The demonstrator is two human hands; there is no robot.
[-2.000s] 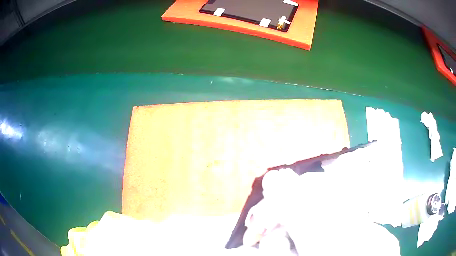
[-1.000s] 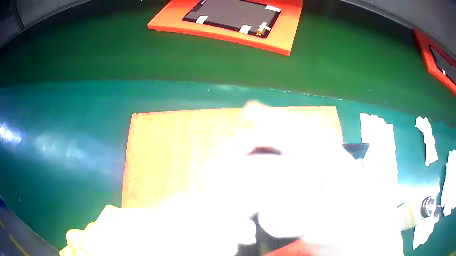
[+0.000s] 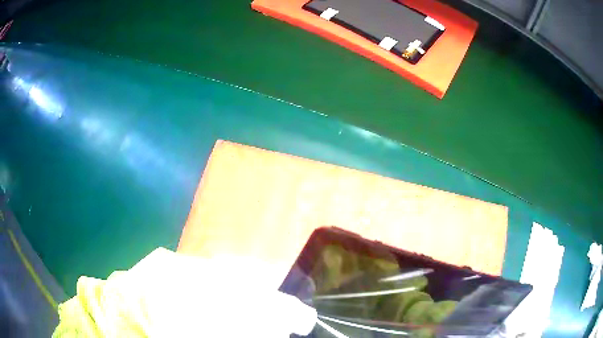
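Observation:
A display panel (image 3: pixel 410 284), black, glossy and mirror-like, is tilted over the near right part of an orange-yellow foam pad (image 3: pixel 297 191). Yellowish reflections and bright streaks show on its face. My left hand (image 3: pixel 284 313), in an overexposed white glove with a yellow sleeve behind it, holds the panel at its lower left corner. Fine bright lines run from that hand along the panel's lower edge. The panel's bottom edge is near the picture's rim. My right hand cannot be made out.
Beyond the seam on the dark green strip, another panel (image 3: pixel 377 25) with small white tabs lies on a red-orange pad (image 3: pixel 447 69). A long white ragged strip (image 3: pixel 543 264) lies right of the foam pad. A smaller white piece (image 3: pixel 592 277) is at the right rim.
The view has turned, so the bench slants down to the right. The white-gloved hands no longer cover the panel's glossy face. The bottle at the right is out of view.

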